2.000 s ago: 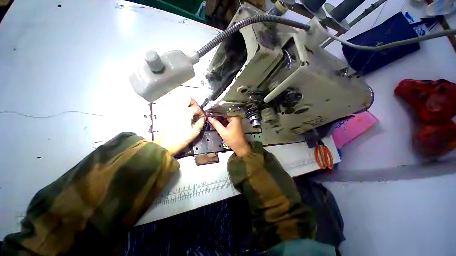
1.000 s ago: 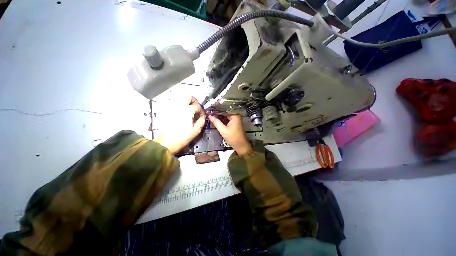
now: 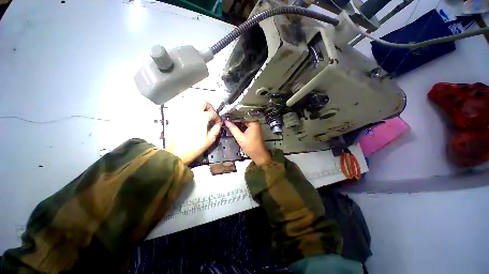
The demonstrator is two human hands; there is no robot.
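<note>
The cream sewing machine (image 3: 343, 88) stands in front of me. My left hand (image 3: 202, 138) and my right hand (image 3: 249, 140) meet at the needle area under the left end of its head. The fingertips of both hands are close together there. What they pinch, if anything, is too small to tell. The metal needle plate (image 3: 224, 151) shows bare just below the fingers. The brown block (image 3: 223, 168) lies at its front edge. No cloth shows under the needles.
The white lamp head (image 3: 171, 75) hangs left of the machine. Orange-handled scissors (image 3: 350, 165) lie at the table's right edge, near a pink packet (image 3: 383, 136). A red bundle (image 3: 461, 120) and a dark blue item (image 3: 413, 45) lie right. Dark cloth (image 3: 198, 246) lies below the table edge.
The view has shifted slightly, so the machine and the things at the right sit a little further right. Both hands stay at the needle area with almost no visible movement.
</note>
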